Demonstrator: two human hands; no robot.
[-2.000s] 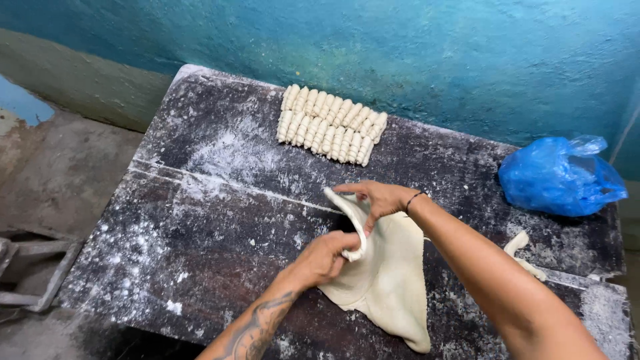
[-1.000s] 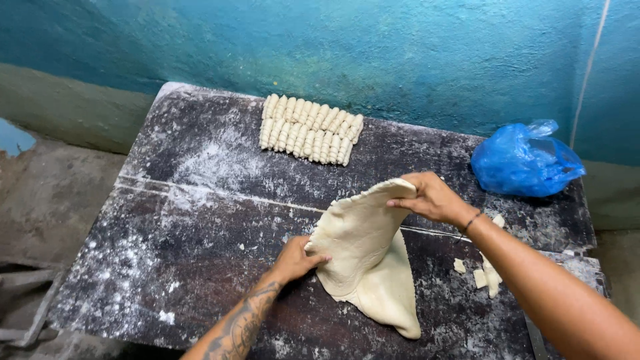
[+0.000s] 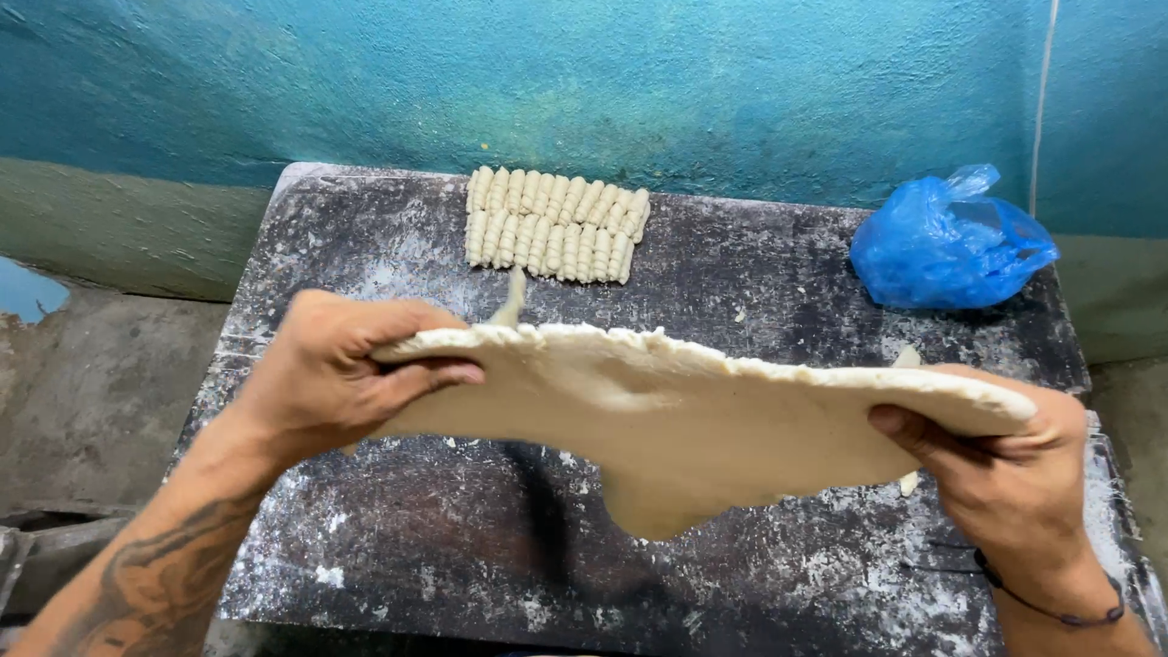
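A wide sheet of pale dough (image 3: pixel 675 411) hangs stretched above the table between my two hands. My left hand (image 3: pixel 356 370) pinches its left end, thumb in front and fingers behind. At the right end my right hand (image 3: pixel 995 447) grips the dough the same way, its fingers mostly hidden behind the sheet. The upper edge of the dough is ragged, and a rounded flap hangs from its lower side. Beyond it, two rows of rolled dough pieces (image 3: pixel 557 224) lie side by side on the table.
The dark, flour-dusted table (image 3: pixel 411 547) stands against a blue wall (image 3: pixel 547 82). A knotted-looking blue plastic bag (image 3: pixel 949 242) sits at its back right. Dough scraps (image 3: pixel 908 482) show partly behind the sheet at right. A wooden frame (image 3: pixel 55 547) stands on the floor at left.
The dough hung bunched, its lower part on the table; now it is lifted and spread wide. My hands have moved far apart, still holding it.
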